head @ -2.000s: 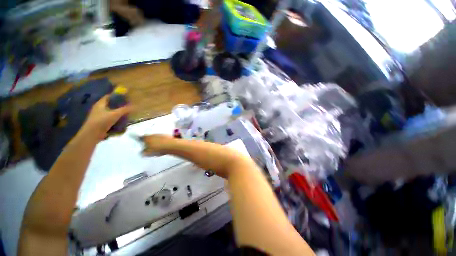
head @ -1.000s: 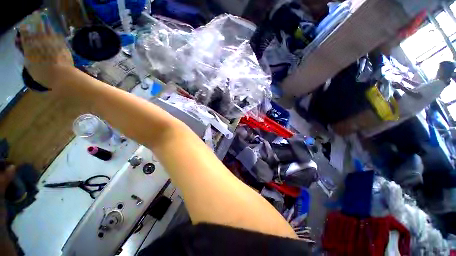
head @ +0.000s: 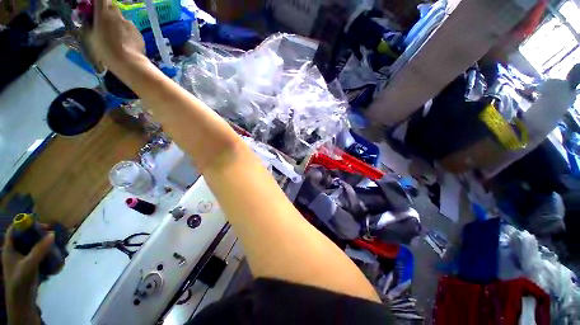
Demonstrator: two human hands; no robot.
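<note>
My left hand (head: pixel 28 270), cut by the left edge, holds a dark thread cone with a yellow tip (head: pixel 24 222) upright. My right hand (head: pixel 113 35) is raised at the top left, above the thread stand. Its fingers are around a thing with a magenta tip (head: pixel 86 7), which looks like a thread cone, blurred and partly hidden. The near black disc of the thread stand (head: pixel 76 113) carries only its pin. The other disc (head: pixel 119 86) is partly behind my right forearm.
The white machine head (head: pixel 159 266) lies in front. Open shears (head: pixel 117 244), a pink-topped spool (head: pixel 140 205) and a clear cup (head: pixel 129 176) are behind it. Clear plastic bags (head: pixel 273 89) and a red crate (head: pixel 346 164) stand to the right.
My right hand has risen off the stand with the magenta-tipped thing, baring the near disc. The view has swung right since the oldest frame. My left hand still holds the yellow-tipped cone.
</note>
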